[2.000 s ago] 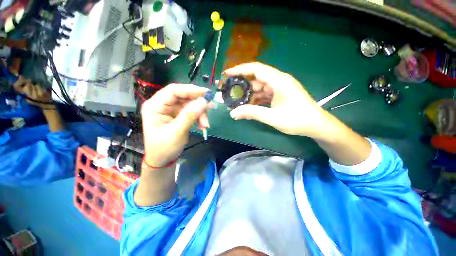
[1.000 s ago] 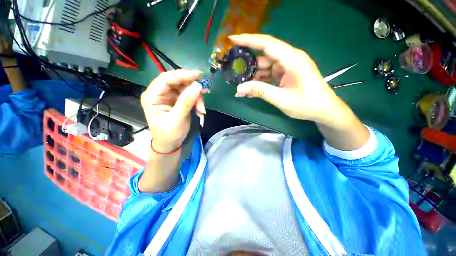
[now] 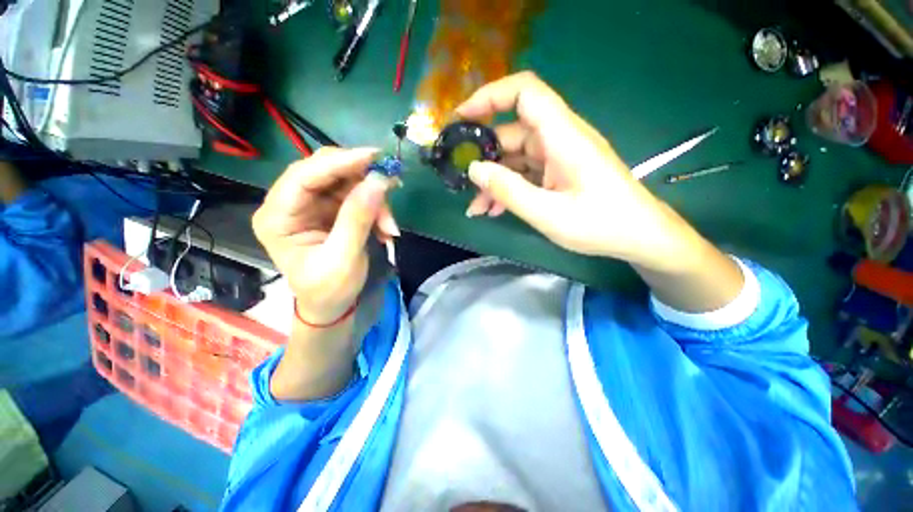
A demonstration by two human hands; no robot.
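My right hand (image 3: pixel 561 180) holds the black round housing (image 3: pixel 464 155) by its rim, its dull yellow centre facing up, with the thumb over the near edge. My left hand (image 3: pixel 325 220) pinches a tiny blue circuit board (image 3: pixel 386 166) between thumb and forefinger, left of the housing. The board and housing are a little apart. A small dark part on a thin strand shows just above the board. Any wires joining board and housing are too fine to make out. Both hands are above the dark green mat (image 3: pixel 591 50).
Tweezers (image 3: pixel 676 153) and a thin rod tool (image 3: pixel 704 171) lie right of my right hand. An orange-amber bag (image 3: pixel 471 50) lies ahead. Red and black leads (image 3: pixel 285 125) and a grey instrument (image 3: pixel 120 80) are at left, above a red-pink plastic tray (image 3: pixel 180 350). Round units (image 3: pixel 776 135) are at right.
The view has shifted. The housing has tilted in my right hand, whose thumb now lies further over it. My left hand has kept its pinch on the board, which is slightly further from the housing.
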